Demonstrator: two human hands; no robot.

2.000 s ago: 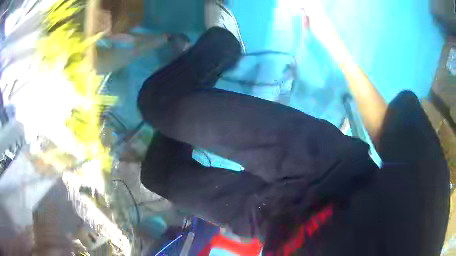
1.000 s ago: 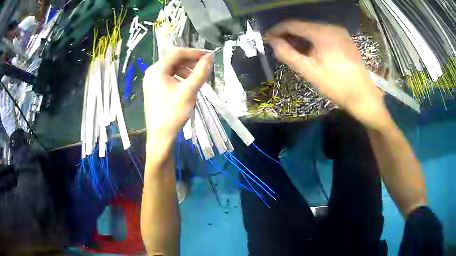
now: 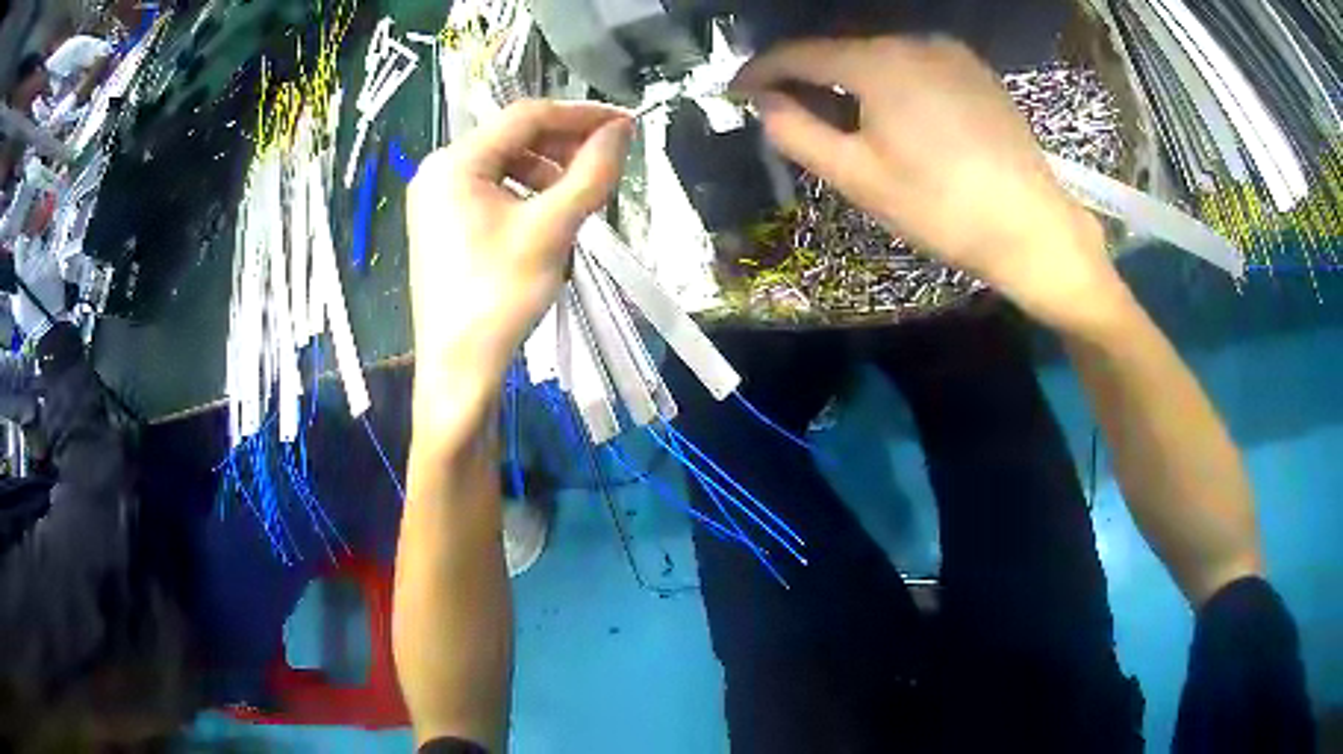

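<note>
My left hand [image 3: 501, 251] pinches a thin light wire end between thumb and forefinger, beside the grey machine [image 3: 611, 37]. White strips [image 3: 656, 312] with blue wires [image 3: 729, 508] fan out below this hand over the bench edge; whether its palm holds any is hidden. My right hand [image 3: 935, 170] is at the machine's right side, its fingertips by a bright white crumpled piece [image 3: 717, 74]; whether they grip it is unclear. A heap of tiny silvery-brown pieces [image 3: 891, 273] lies below the right hand, with yellow bits [image 3: 766, 287] at its left.
Another strip bundle [image 3: 287, 295] overhangs the green bench [image 3: 162, 287] at left, near blue handles [image 3: 364, 214] and a thin white open shape [image 3: 386, 81]. More strips [image 3: 1230, 103] lie at far right, and one [image 3: 1164, 221] beside my right wrist. A red stool [image 3: 368, 685] and a person's dark sleeve [image 3: 89, 427] are left.
Two seconds ago the view was blurred and showed mostly dark clothing; a second ago both hands were at the machine. Since then, my right fingertips have moved left, closer to the white piece.
</note>
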